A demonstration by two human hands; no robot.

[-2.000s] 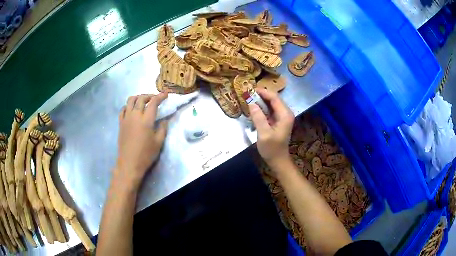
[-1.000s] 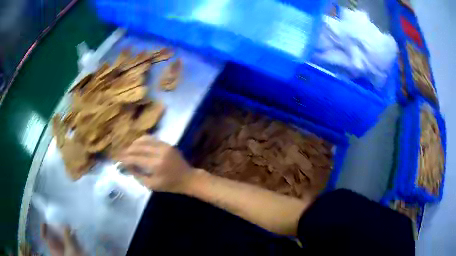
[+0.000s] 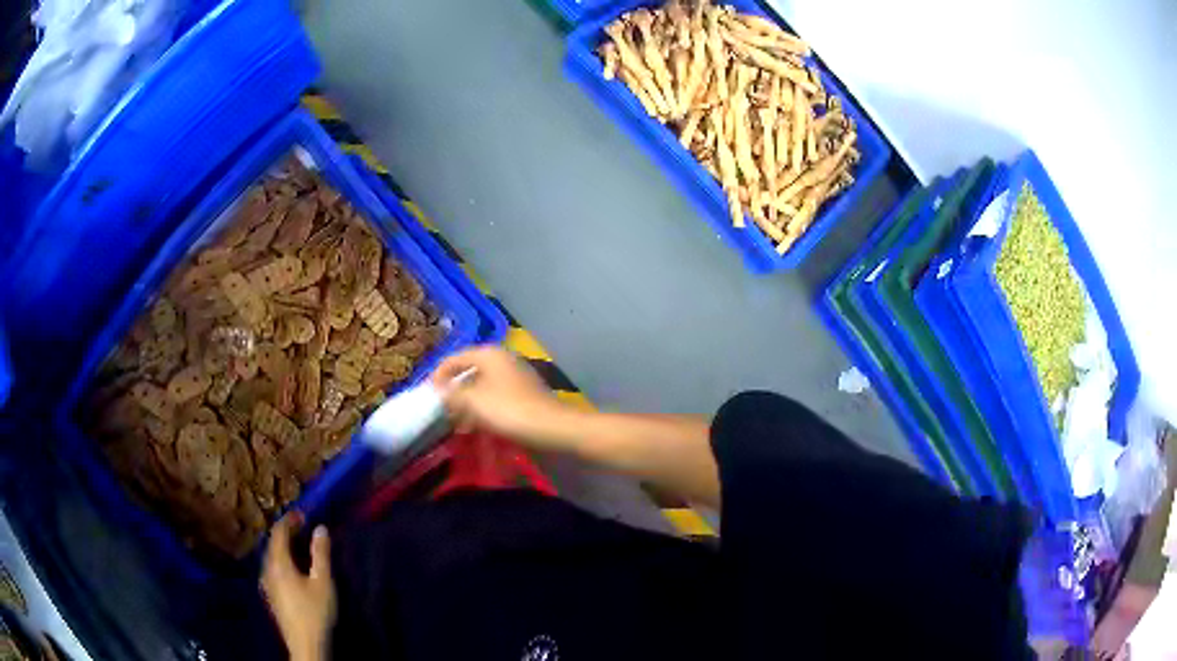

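Note:
A blue crate full of flat brown oval pieces with small holes stands at the left. My right hand is shut on a small white object above the crate's near right edge. The object is blurred; I cannot tell exactly what it is. My left hand is at the crate's near edge, fingers apart, with nothing visible in it.
A red stool stands below my right hand. Yellow-black tape crosses the grey floor. A crate of pale sticks is beyond. Stacked crates with yellow-green contents are at right. White sheeting is upper left.
The view has swung right, away from the bench and its pile to the crates and floor. My right hand has moved from the pile to beside the crate, holding the white object.

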